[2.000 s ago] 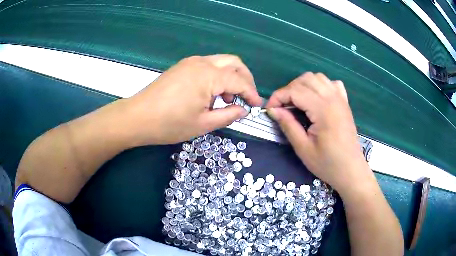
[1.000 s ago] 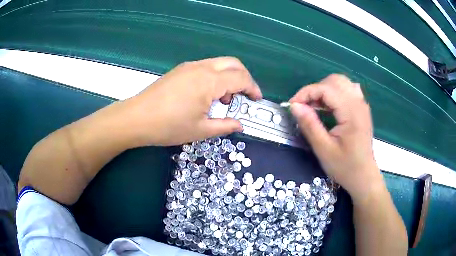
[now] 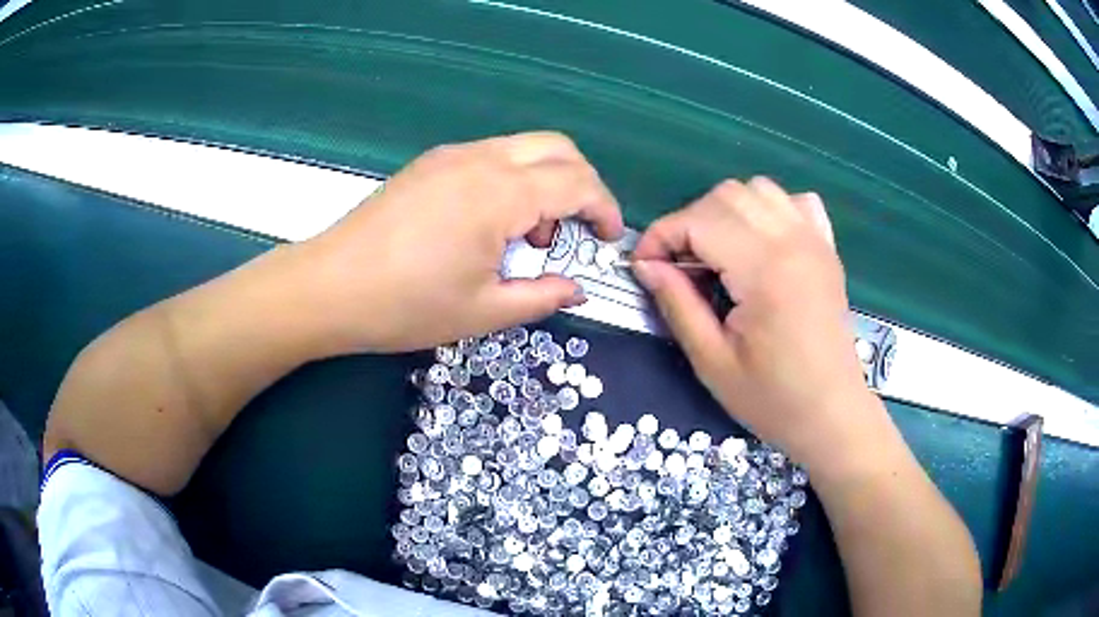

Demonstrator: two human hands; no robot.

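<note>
A grey strip housing point(image 3: 609, 289) with round seats lies on the white rail just beyond the tray. My left hand point(image 3: 482, 247) grips its left part between thumb and fingers. My right hand point(image 3: 753, 295) pinches a thin pale stick point(image 3: 691, 264), its tip at a seat near the middle of the visible stretch. My right hand covers part of the strip; its right end shows past the hand. Many small clear discs point(image 3: 591, 506) lie loose in the black tray point(image 3: 651, 380) below my hands.
The green conveyor belt point(image 3: 675, 133) runs beyond the white rail point(image 3: 205, 175). A reddish-brown narrow block point(image 3: 1021, 504) lies on the green worktop at the right. A dark fitting point(image 3: 1058, 157) is at the far right edge. A small pale speck is on the belt.
My right hand moved right along the strip with the stick, then came back left towards my left hand. My left hand has stayed on the strip. The speck on the belt moved right.
</note>
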